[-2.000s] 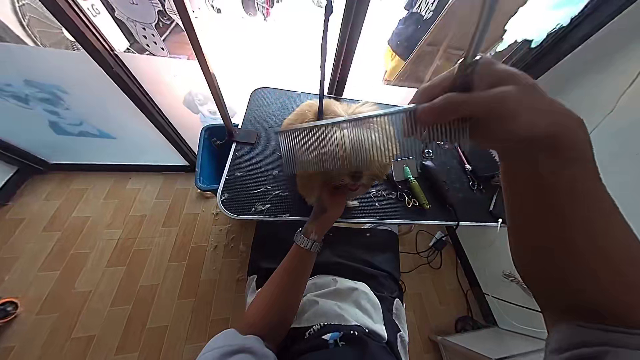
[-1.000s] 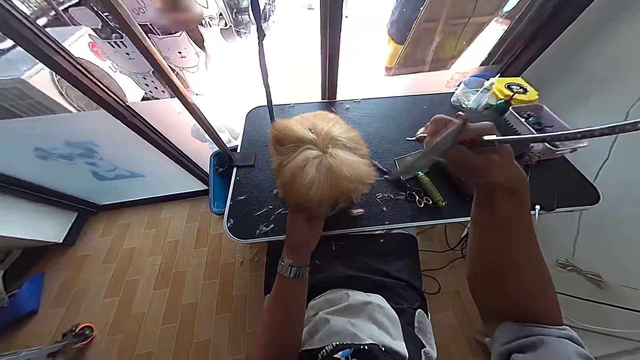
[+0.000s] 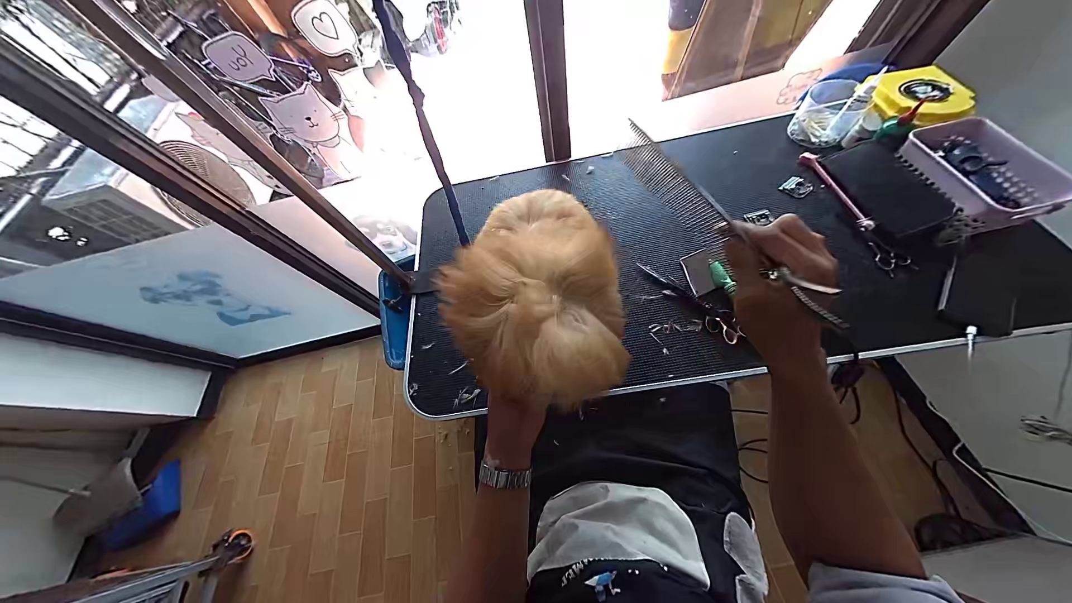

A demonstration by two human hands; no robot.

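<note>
A small dog with fluffy golden fur point(image 3: 544, 293) is on the black ribbed grooming table point(image 3: 536, 180), near its left end. My left hand point(image 3: 515, 410), with a metal watch at the wrist, is under the dog's head, its fingers hidden by fur. Right of the dog, my right hand point(image 3: 783, 276) holds a long metal grooming comb point(image 3: 678, 188), teeth toward the dog but apart from it. Another metal tool, probably scissors, is in the same hand; its kind is not certain. Black scissors point(image 3: 682, 293) lie on the table beside a green-capped item point(image 3: 720, 276).
A dark grooming strap point(image 3: 427, 142) hangs down behind the dog. Pink-handled scissors point(image 3: 837, 193), a lilac basket point(image 3: 1005, 180), a clear tub point(image 3: 825, 113) and a yellow case point(image 3: 925, 92) stand or lie at the right. A blue bin point(image 3: 394, 322) hangs by the left edge. Cut fur is scattered about.
Two seconds ago the comb was in front of the dog; my right hand has since drawn it away to the right. The dog's head shows blurred and tilted now. The view has turned somewhat.
</note>
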